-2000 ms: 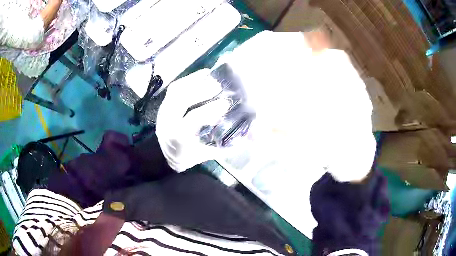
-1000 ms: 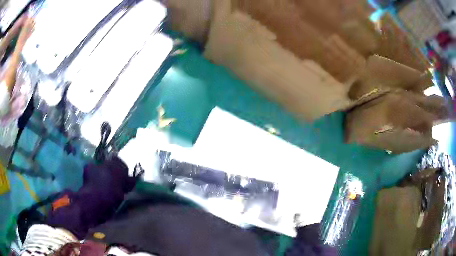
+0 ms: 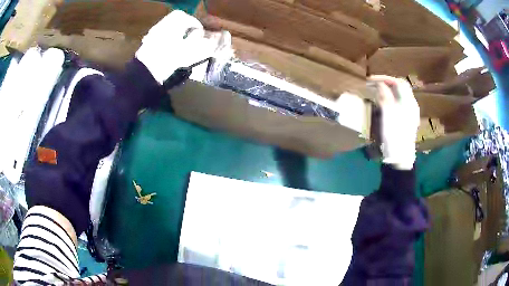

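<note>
A bagged dark-and-white long unit lies in an open brown carton. My left hand, in a white glove, is at the unit's left end with its fingers closed on the clear plastic. A black cord hangs below this hand. My right hand, also in a white glove with bare fingertips, is at the carton's right end. Its fingers are blurred, so its grip is unclear. A flat white insert lies on the green table near my body, its lower right partly behind my right sleeve.
More open cartons stand behind. Long white units lie at the left with black cords. Small scraps lie on the table. Another carton with a black cord is at the lower right, beside shiny bagged parts.
Both hands have moved forward to the cartons. The dark bagged piece that lay over the white insert is gone from there, and a bagged unit now shows in the carton. The view has shifted.
</note>
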